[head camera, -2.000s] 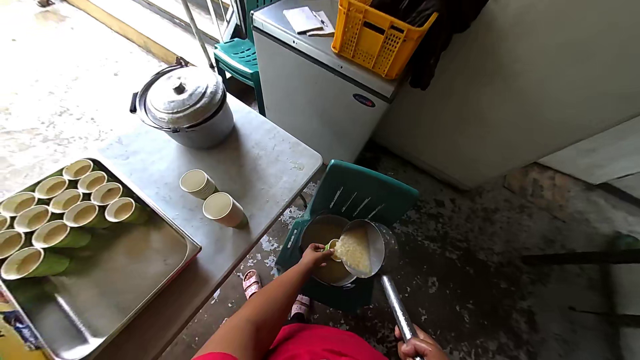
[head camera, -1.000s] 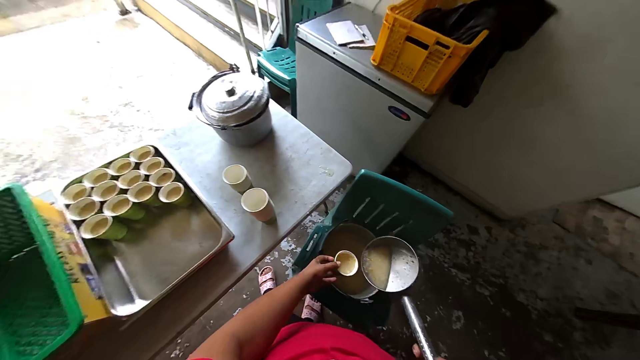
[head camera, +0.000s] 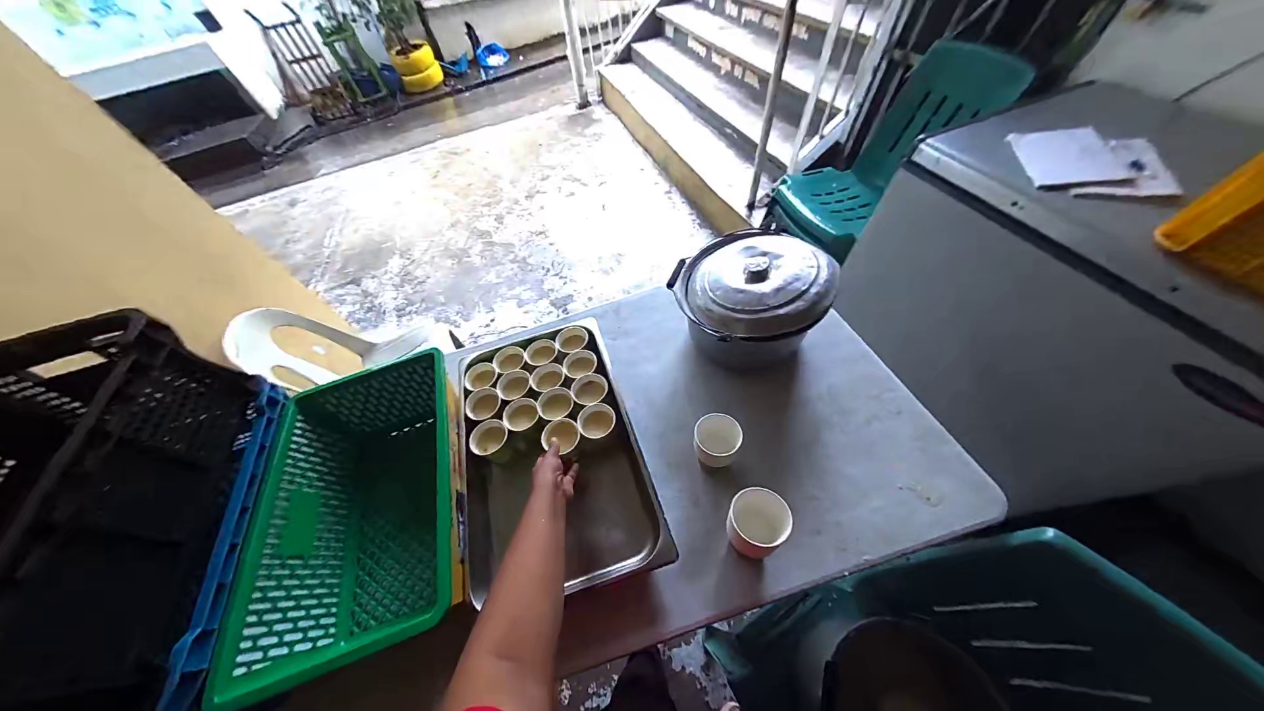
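Observation:
My left hand (head camera: 557, 472) reaches over a steel tray (head camera: 647, 513), its fingers on the near rim of a paper cup (head camera: 560, 435) in the front row. Several filled cups (head camera: 554, 403) stand in rows at the tray's far end. To the right, two more paper cups (head camera: 718, 438) (head camera: 759, 521) stand on the metal table. A lidded aluminium pot (head camera: 758, 296) sits behind them. Low on the right, a dark round vessel (head camera: 899, 667), partly cut off, rests on a green plastic chair (head camera: 1066, 583). My right hand is out of view.
A green plastic crate (head camera: 442, 494) adjoins the tray's left side, beside blue and black crates (head camera: 109, 474). A white chair (head camera: 296, 341) stands behind them. At right is a grey chest freezer (head camera: 1037, 326) with papers and a yellow crate (head camera: 1220, 227). Stairs (head camera: 691, 128) rise at the back.
My left hand has moved from the vessel on the chair to the tray, where a cup now stands at its fingers. My right hand has left view. The view has swung left.

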